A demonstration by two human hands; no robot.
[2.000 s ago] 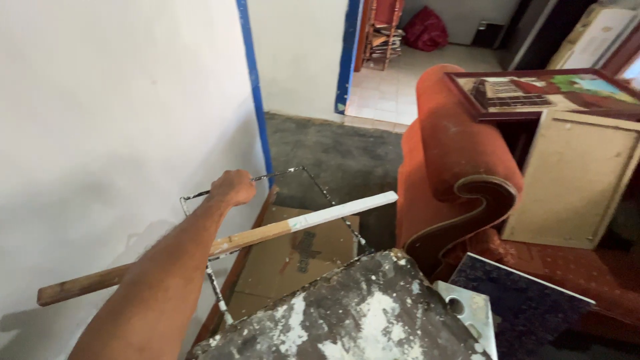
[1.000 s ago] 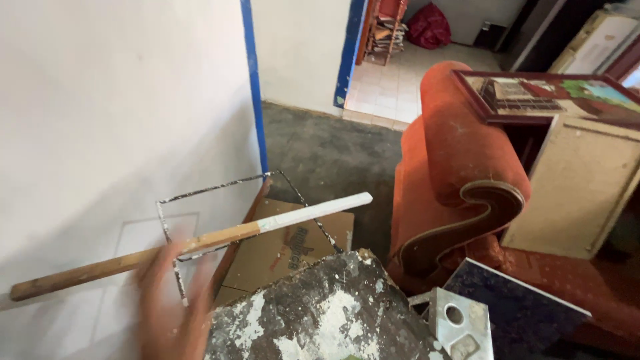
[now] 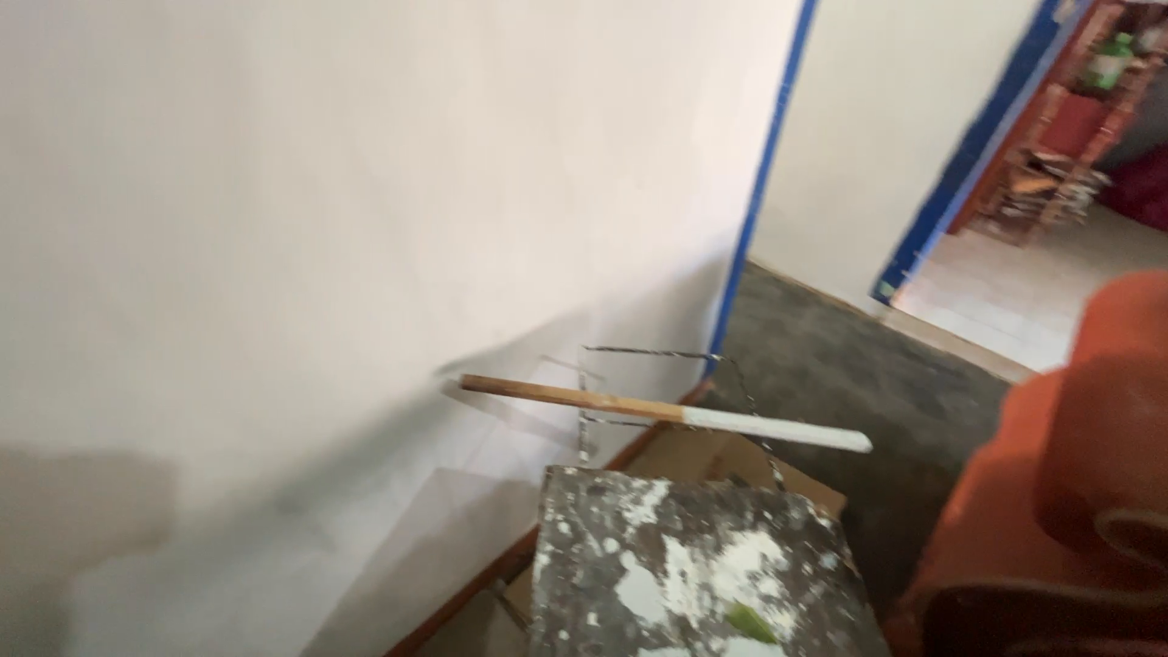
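Observation:
Neither of my hands shows in the view now. A wooden stick point(image 3: 630, 407), bare on its left part and white on its right part, lies across a thin paint-spotted metal frame point(image 3: 652, 352). Just below them is a dark board-like top point(image 3: 593, 547) with white paint splashes, and a small green piece point(image 3: 751, 622) rests on it. Whether the metal frame joins this top cannot be seen.
A white wall point(image 3: 319, 228) with a blue corner strip point(image 3: 762, 173) stands at the left. Cardboard point(image 3: 703, 454) lies on the floor below. An orange-red upholstered armchair point(image 3: 1004, 484) is at the lower right, near a blue-edged doorway point(image 3: 967, 155).
The hand that was at the metal frame, then blurred by the stick, is out of view. The view has swung left toward the wall, and the metal box by the top has left it.

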